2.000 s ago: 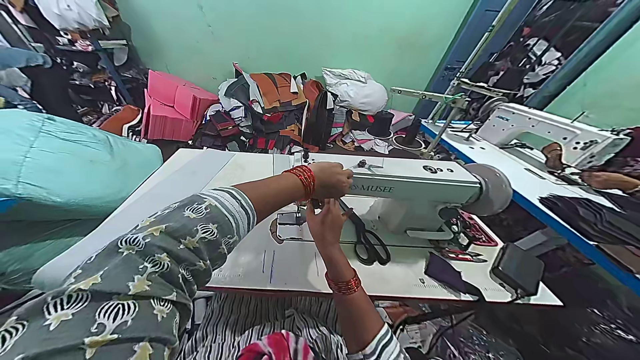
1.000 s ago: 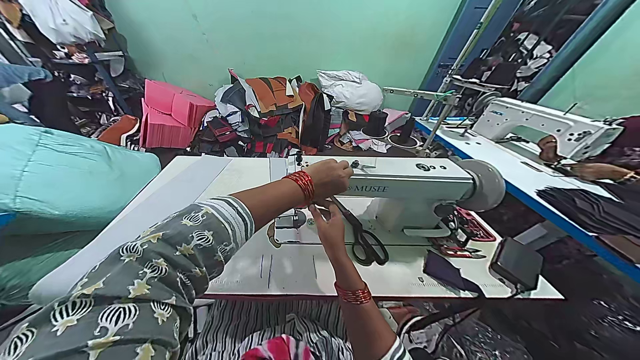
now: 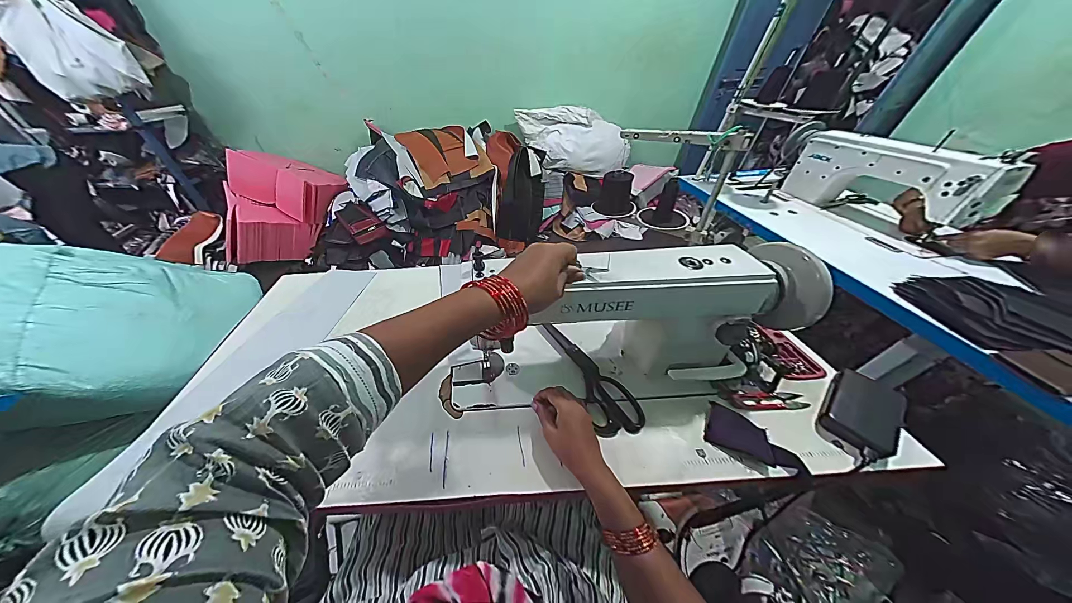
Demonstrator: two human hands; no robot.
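A white sewing machine [image 3: 662,289] with MUSEE on its arm stands on a pale table. My left hand [image 3: 540,276] is over the front top edge of the machine arm, fingers bent beside a small metal part [image 3: 593,270]; whether it grips anything is hidden. My right hand [image 3: 568,427] is low over the machine bed, thumb and fingertips close together; no thread or other item can be made out between them. Just right of it lie black-handled scissors [image 3: 615,406], blades pointing up-left under the arm. The presser foot and needle area [image 3: 481,368] is left of both hands' fingertips.
Red-handled snips [image 3: 764,400], dark fabric [image 3: 749,435] and a black box [image 3: 863,414] lie at the right. Behind are black thread cones [image 3: 615,193], fabric scraps [image 3: 452,184] and pink stacks [image 3: 276,209]. A person's hand [image 3: 988,244] is at another machine [image 3: 904,172].
My right hand has moved down from just under the machine arm to low over the bed, left of the scissors. My left hand stays at the top of the arm.
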